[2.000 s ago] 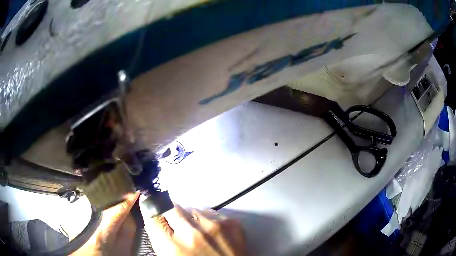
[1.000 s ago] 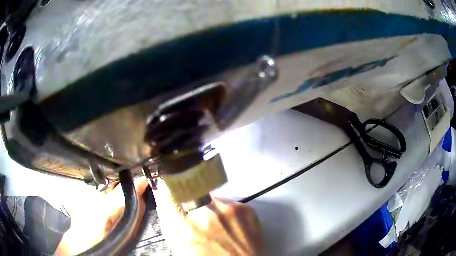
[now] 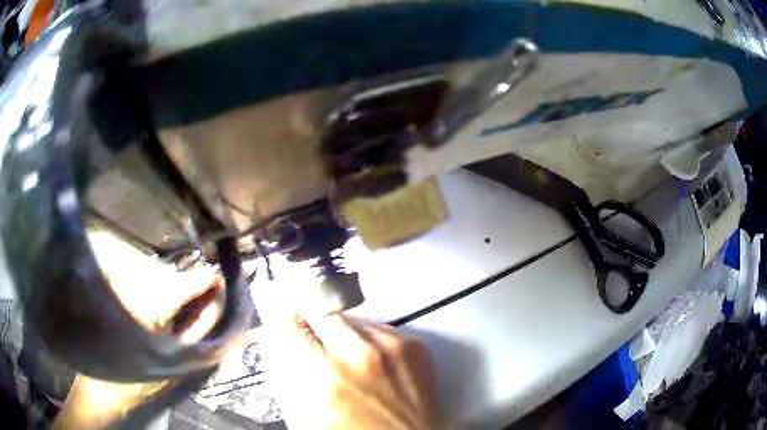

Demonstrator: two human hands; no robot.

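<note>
My right hand [image 3: 370,369] lies low in the middle, fingers bent at a small dark block [image 3: 343,291] beside the brightly lit needle area. The lamp washes out its fingertips, so any grip is unclear. My left hand [image 3: 156,290] is partly hidden behind a dark shiny curved loop [image 3: 50,252] at the left; its fingertips are near the needle area and blurred. Plaid cloth [image 3: 244,382] lies between the hands. The white sewing machine head [image 3: 277,159] with a blue stripe hangs over the work. A yellowish ribbed knob [image 3: 397,214] is on it.
Fabric shears [image 3: 624,252] lie on the white machine bed [image 3: 505,327], right of the needle, blades partly under the head. A dark seam line crosses the bed. A cream block [image 3: 715,201] is at the bed's right end. A blue bin [image 3: 610,386] with white strips is at lower right.
The view has shifted, so the head and knob appear farther right and the curved loop looms larger at left. My left hand shows through the loop. The shears remain on the bed.
</note>
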